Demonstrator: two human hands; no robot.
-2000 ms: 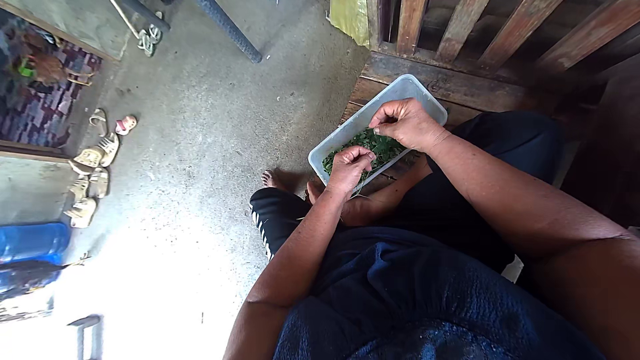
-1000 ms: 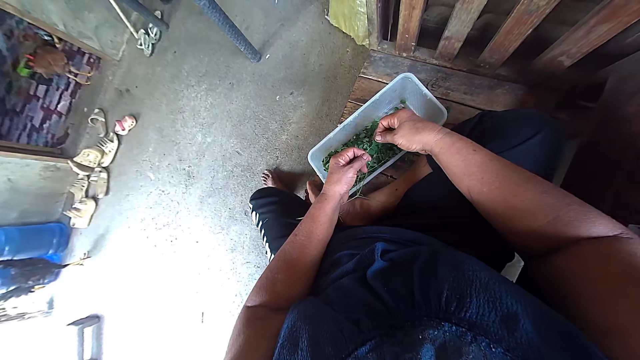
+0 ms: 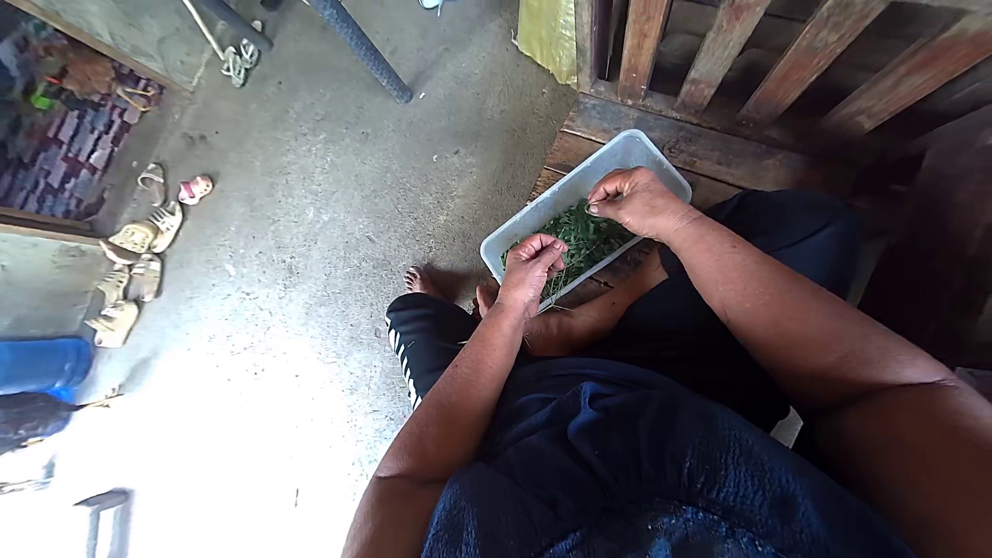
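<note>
A rectangular translucent plastic tub rests tilted across the wooden bench seat by my folded legs. Green leaves with thin stems lie inside it. Over the tub's near left part is my left hand, its thumb and fingers pinched together around what seems to be a thin stem. My right hand is above the tub's right side, thumb and forefinger closed at the edge of the leaves; whether a leaf is between them is too small to tell.
Wooden slats of the bench stand behind the tub, beside a yellow sack. Several sandals lie on the concrete floor near a doorway. A blue plastic container is at far left, and a dark metal leg reaches the floor above.
My hands were close together over the leaves a second ago and are now farther apart, the right one having moved up and away from the left.
</note>
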